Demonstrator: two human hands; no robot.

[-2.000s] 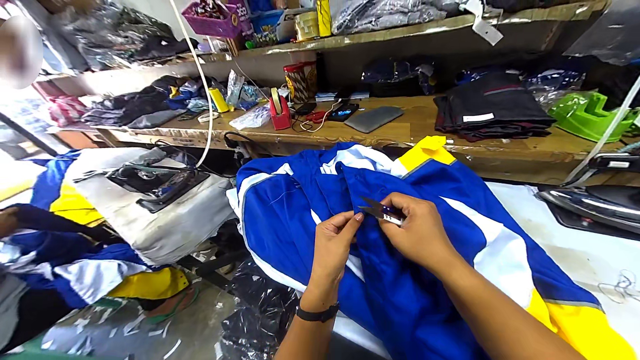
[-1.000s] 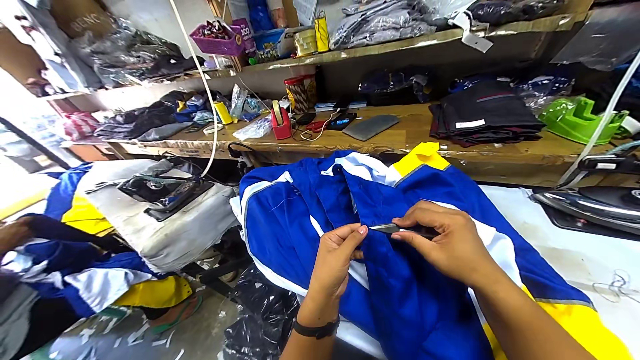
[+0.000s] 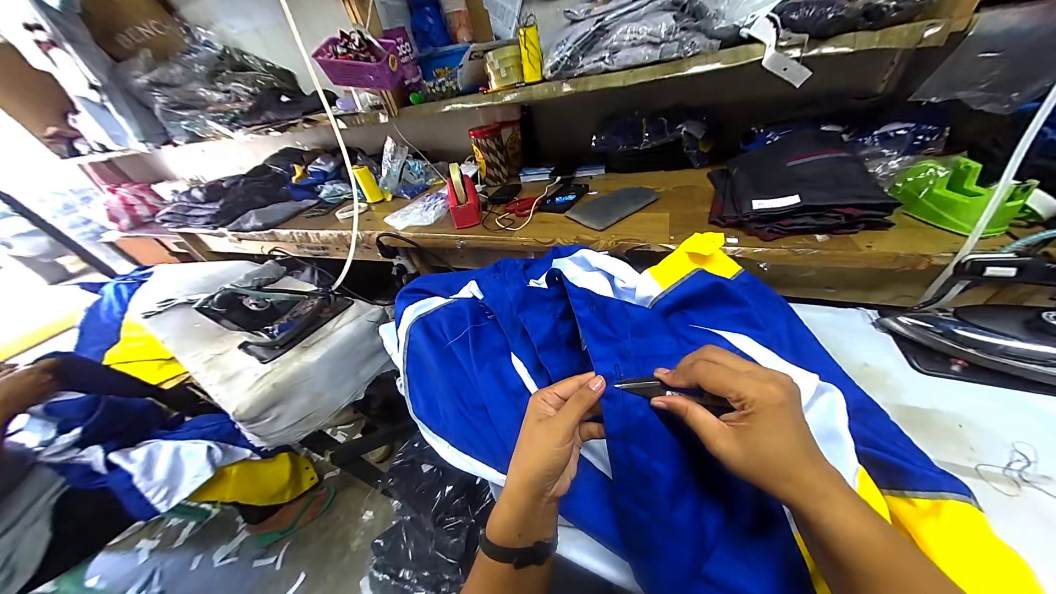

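A blue, white and yellow garment (image 3: 660,495) lies spread over a padded white surface in front of me. My left hand (image 3: 554,437), with a dark band on its wrist, pinches the edge of the garment's blue strip between thumb and index finger. Held in my right hand (image 3: 734,412) is a pair of thread snips (image 3: 643,386); their metal tip points left at the strip, close to my left fingertips. The fingers hide most of the snips' body. Small dark marks like buttonholes show on the strip.
An electric iron (image 3: 982,346) rests at the right, and another iron (image 3: 280,309) sits on a padded board at the left. Beyond the garment runs a wooden bench (image 3: 676,214) with a red tape dispenser (image 3: 463,198) and folded dark clothes (image 3: 804,186). A person's arm (image 3: 29,384) is at far left.
Two seconds ago the snips' blades showed apart; now they appear as one narrow tip. Both hands have stayed at the blue strip.
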